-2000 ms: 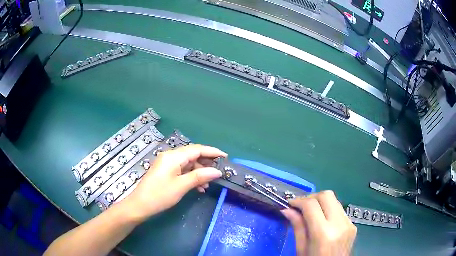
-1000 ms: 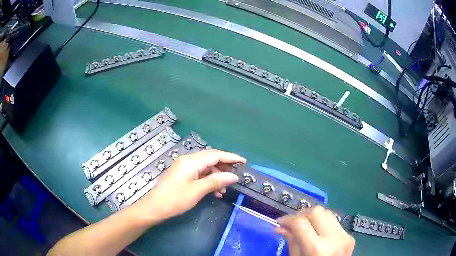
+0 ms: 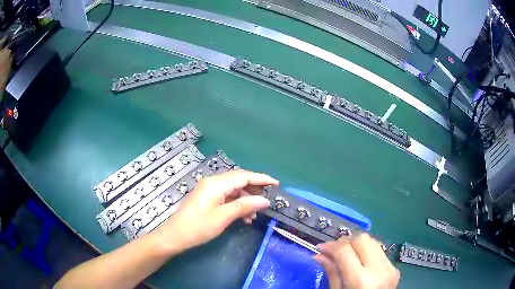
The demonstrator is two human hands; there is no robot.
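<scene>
My left hand (image 3: 226, 197) grips the left end of a dark grey fixture bar (image 3: 311, 221) between thumb and fingers. Small round metal components sit in a row along the bar. The bar is held tilted over a blue tray (image 3: 257, 259). My right hand (image 3: 361, 261) holds thin silvery tweezers (image 3: 295, 239) at the bar's right end. The tweezers' tips point left, just below the bar and over the tray, apart from the components. The right hand partly hides the bar's right end. I cannot tell whether the tips hold anything.
Three fixture bars (image 3: 148, 163) lie side by side at left. Another bar (image 3: 161, 76) lies angled behind them. Two bars (image 3: 279, 80) sit along a metal rail. A short-looking bar (image 3: 428, 256) lies at right. A black box (image 3: 36, 96) stands at left, a grey machine (image 3: 500, 147) at right. Part of a person's hand shows at the far left edge.
The tweezers have moved from a component on the bar to below it. The angled bar at the back left has moved right along the green surface. My left hand keeps its grip.
</scene>
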